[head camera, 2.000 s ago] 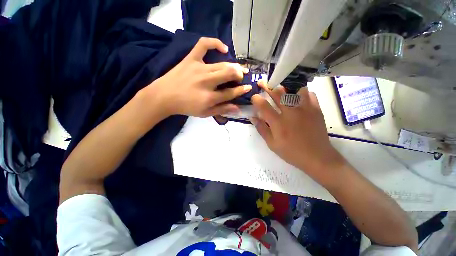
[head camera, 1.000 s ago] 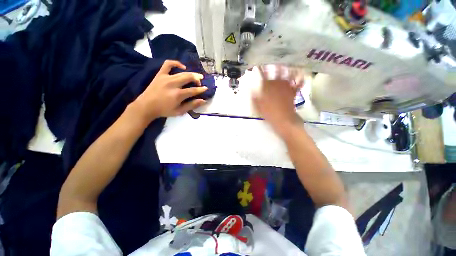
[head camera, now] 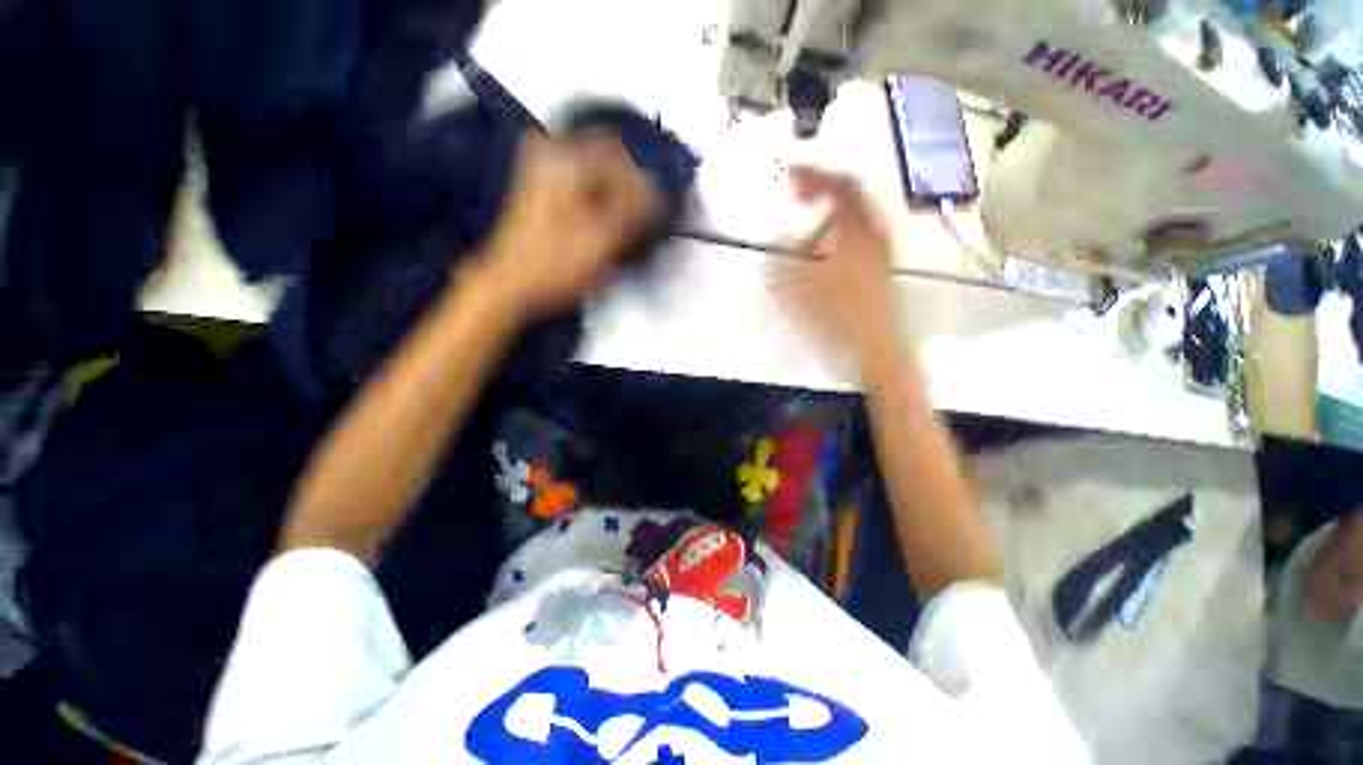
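The dark navy garment piece (head camera: 652,165) is bunched at my left hand, left of the sewing machine's needle end. My left hand (head camera: 576,217) is blurred, its fingers curled on this cloth. My right hand (head camera: 848,239) is blurred over the white table, below the needle end and left of the phone; whether it holds anything is unclear. The off-white HIKARI sewing machine (head camera: 979,60) stands at the upper right. No cloth shows under its presser foot (head camera: 807,102).
The phone (head camera: 933,138) lies lit under the machine arm with a white cable. Bundled navy garments (head camera: 359,180) fill the left. The white table's front edge (head camera: 718,377) crosses the middle. Dark strips (head camera: 1121,568) lie lower right. Part of a person shows at the right edge.
The cloth has left the needle area and moved left with my left hand. My right hand reached under the machine arm, then came back towards the front. The camera view has shifted.
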